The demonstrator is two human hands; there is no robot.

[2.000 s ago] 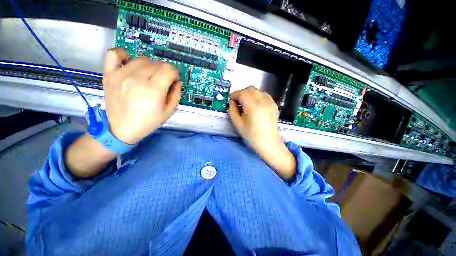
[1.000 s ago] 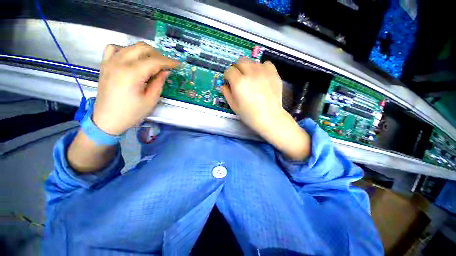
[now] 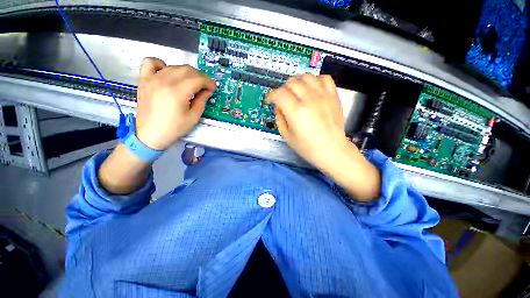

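Note:
A green printed circuit board (image 3: 250, 96) lies between the conveyor rails in front of me, with black and pale parts on it, a green terminal block row (image 3: 255, 38) along its far edge and a small red-white block (image 3: 315, 58) at its far right corner. My left hand (image 3: 171, 102) is over the board's left edge, fingertips pinched together; whether they hold a part cannot be seen. My right hand (image 3: 311, 113) is over the board's right part, fingers bent down at its surface; its fingertips are partly hidden. A light blue wrist strap (image 3: 139, 146) is on my left wrist.
A second green board (image 3: 444, 137) lies further right between the rails. The near rail (image 3: 244, 141) runs before my body. Bins with blue parts (image 3: 497, 46) are beyond the far rail. A brown carton (image 3: 488, 265) is at lower right. A thin blue cord (image 3: 87, 53) runs up from the strap.
The boards and both hands appear further right in the view. My right hand has moved from below the near board onto its right part. The left hand stays at its left side.

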